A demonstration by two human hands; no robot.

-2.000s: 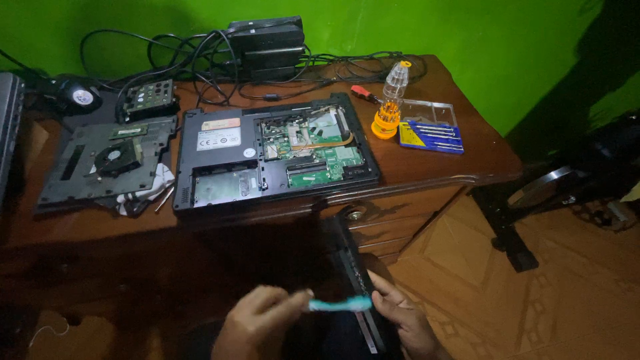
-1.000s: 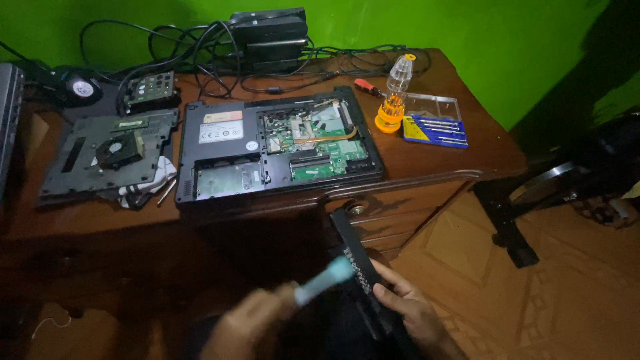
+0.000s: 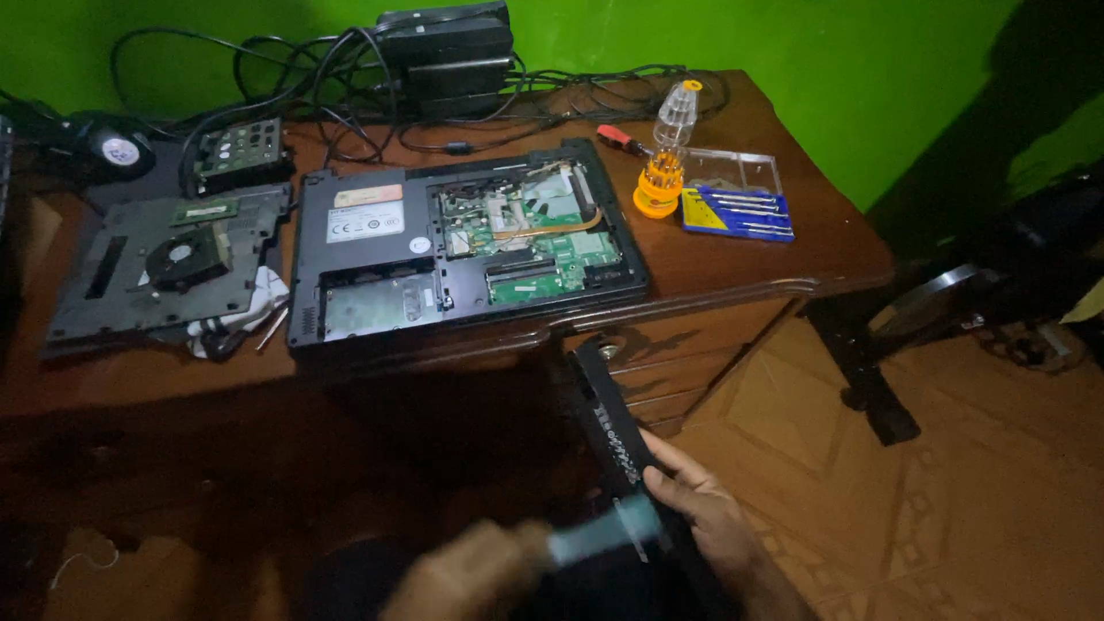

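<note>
Low in the view, my left hand, blurred, grips a light-blue brush whose head lies against a long black plastic laptop part. My right hand holds that part along its right side, tilted, with pale writing on its face. Beyond the hands an opened laptop base lies underside up on the wooden desk, its green circuit board and copper heat pipe exposed. To its left, a small fan and a memory module rest on a dark cover panel.
An orange bit holder with a clear top, a red-handled screwdriver and a blue case of small screwdrivers sit at the desk's right. Behind are black cables, a black power unit and a metal drive caddy.
My left hand with the brush has shifted along the black part, up and then back down. My right hand keeps its hold, and the part stands tilted more to the left than two seconds ago.
</note>
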